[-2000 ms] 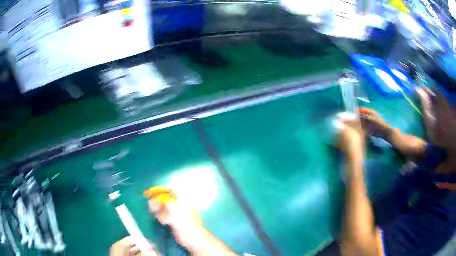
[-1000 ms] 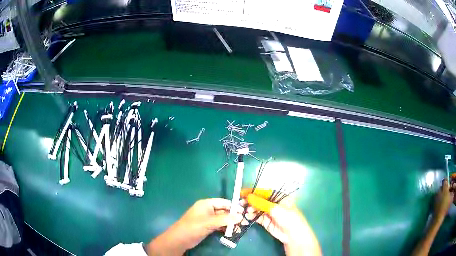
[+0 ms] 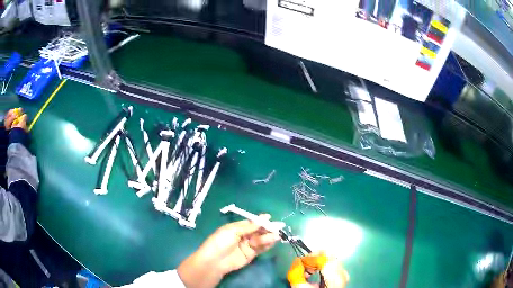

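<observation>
My left hand (image 3: 228,247) holds a white strip (image 3: 243,211) between thumb and fingers, its wide end pointing to the upper left. Black lead wires (image 3: 298,243) run from the strip's other end to my right hand. My right hand (image 3: 316,271), with orange finger cots, is closed on these wires at the bottom edge, partly cut off. A loose heap of small grey pins or cut tubing pieces (image 3: 306,193) lies on the green mat just beyond my hands.
Cable assemblies (image 3: 163,169) lie piled on the left. Behind the metal-edged rail (image 3: 225,125) are a clear plastic bag (image 3: 388,121) and a hanging instruction sheet (image 3: 337,39). A blue tray (image 3: 38,80) stands far left, near another person's arm (image 3: 22,163). A partial hand shows at the bottom right corner.
The view has swung left. The strip, upright a second ago, now lies slanted with its wide end at the upper left. My right hand has moved to the wires' far side, lower right.
</observation>
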